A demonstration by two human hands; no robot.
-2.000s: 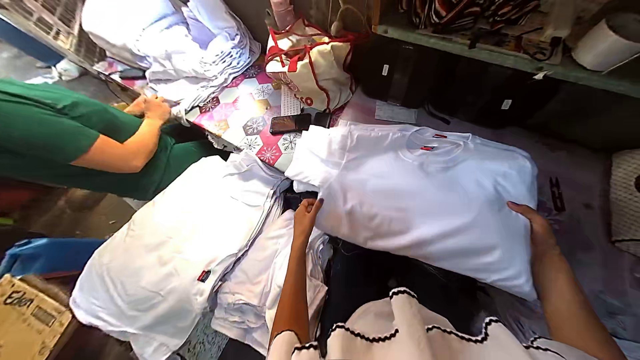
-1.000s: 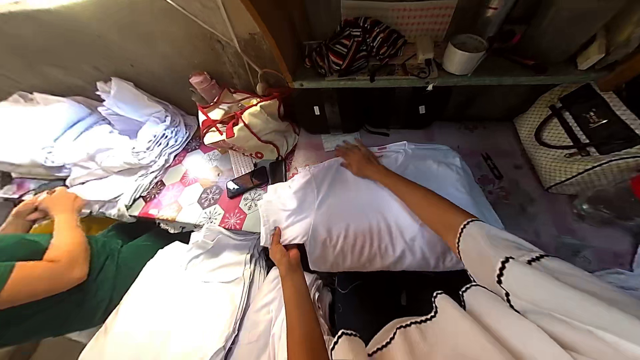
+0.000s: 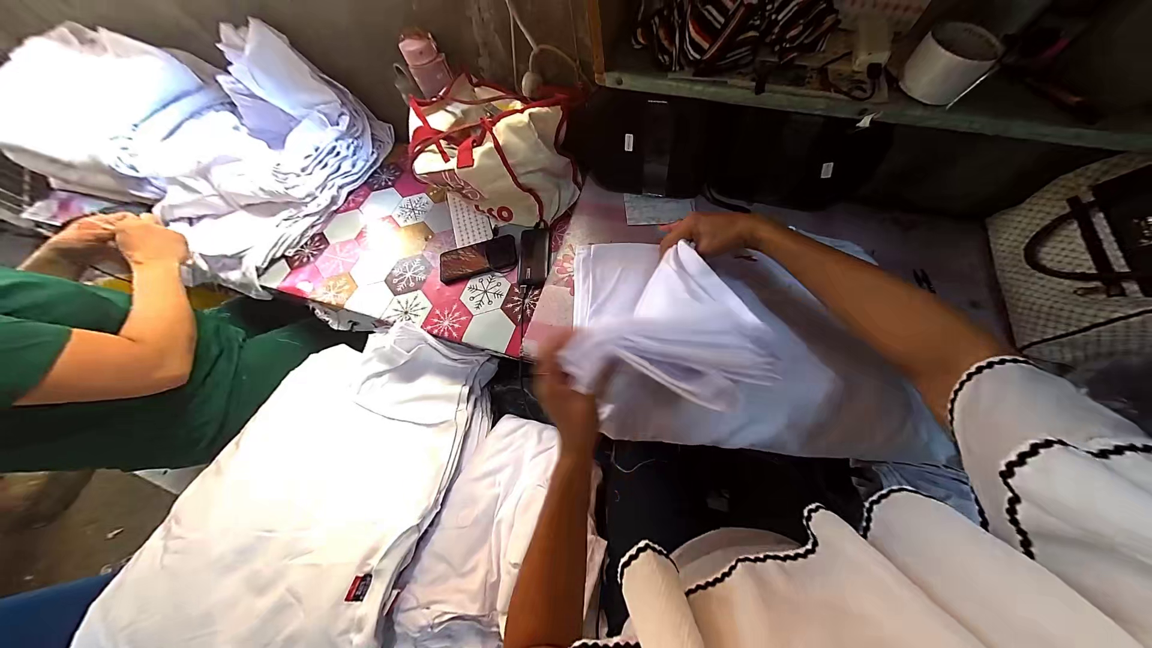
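A white shirt (image 3: 810, 378) lies folded on the table before me. My left hand (image 3: 569, 382), blurred, is shut on the shirt's left edge, a sleeve or fold lifted off the layers below. At the far edge my right hand (image 3: 711, 234) pinches a raised corner of the same cloth. Left of it, a pile of white shirts (image 3: 297, 486) with a small dark and red label lies nearest my left forearm, and more white cloth (image 3: 490, 522) sits beside that pile.
A snowflake-patterned tablecloth (image 3: 396, 261) bears a phone (image 3: 477, 259), a black device (image 3: 534, 256), a cream bag with red trim (image 3: 513, 162) and heaped white garments (image 3: 261, 144). A co-worker's hands (image 3: 135, 243) are at left. A shelf (image 3: 810, 103) overhangs the back; a patterned handbag (image 3: 1035, 234) stands right.
My right hand has gone from the shirt's right side to its far edge. The shirt's left part, flat a second ago, is now lifted and bunched between my hands.
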